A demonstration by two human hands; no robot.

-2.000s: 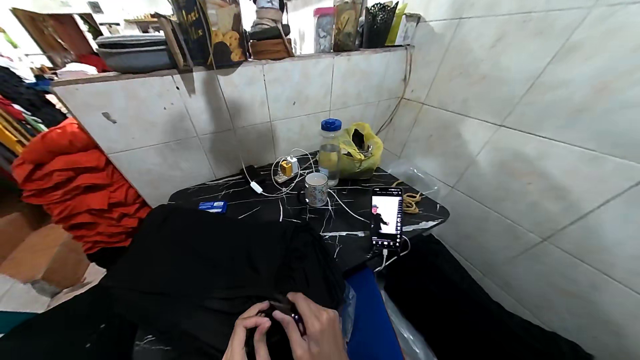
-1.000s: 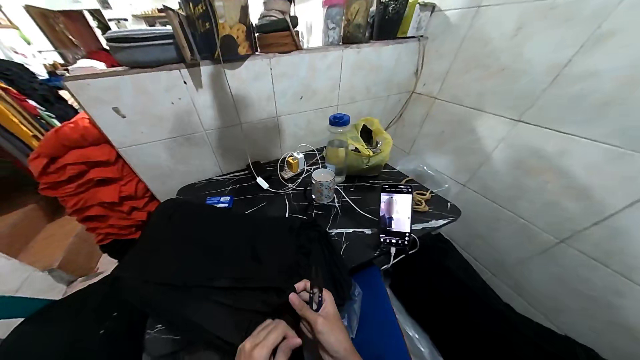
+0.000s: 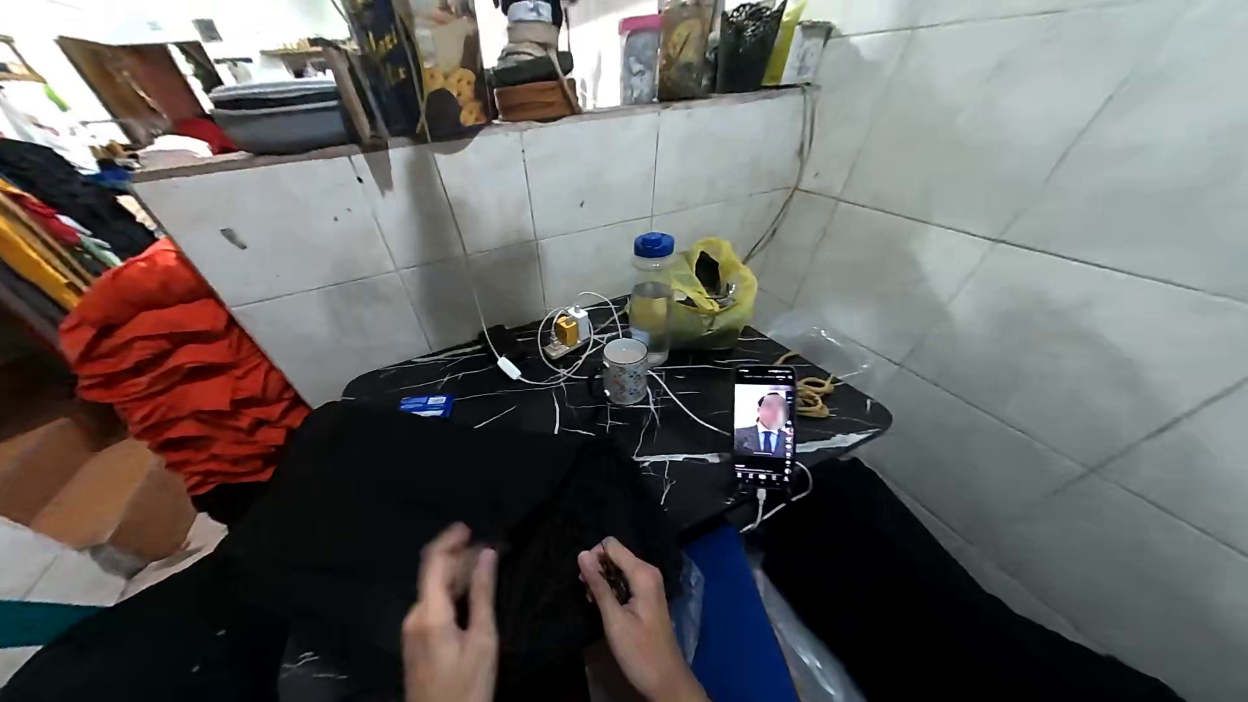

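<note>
Black fabric [image 3: 419,487] lies bunched over the near part of a black marble-patterned table [image 3: 507,405]. Above the fabric, my left hand [image 3: 450,614] is blurred, thumb and forefinger apart, with nothing plainly between them. My right hand [image 3: 632,609] is to its right and pinches a small dark item [image 3: 614,579] with a brownish, patterned look; its kind is unclear. Parts of the item are covered by the fingers. The two hands are apart from each other. A smartphone [image 3: 764,429] with a lit screen stands upright beyond my right hand, a white cable plugged into its lower end.
On the table are a patterned mug [image 3: 625,371], a blue-capped water bottle [image 3: 651,302], a yellow plastic bag [image 3: 717,297], charger plugs [image 3: 570,331] and a small blue packet [image 3: 426,406]. Black fabric [image 3: 907,585] lies at right, red ruffled fabric [image 3: 185,370] at left. Tiled walls bound the table.
My left hand, close beside the right one a second ago, has moved left and opened. The right hand still holds a small dark item.
</note>
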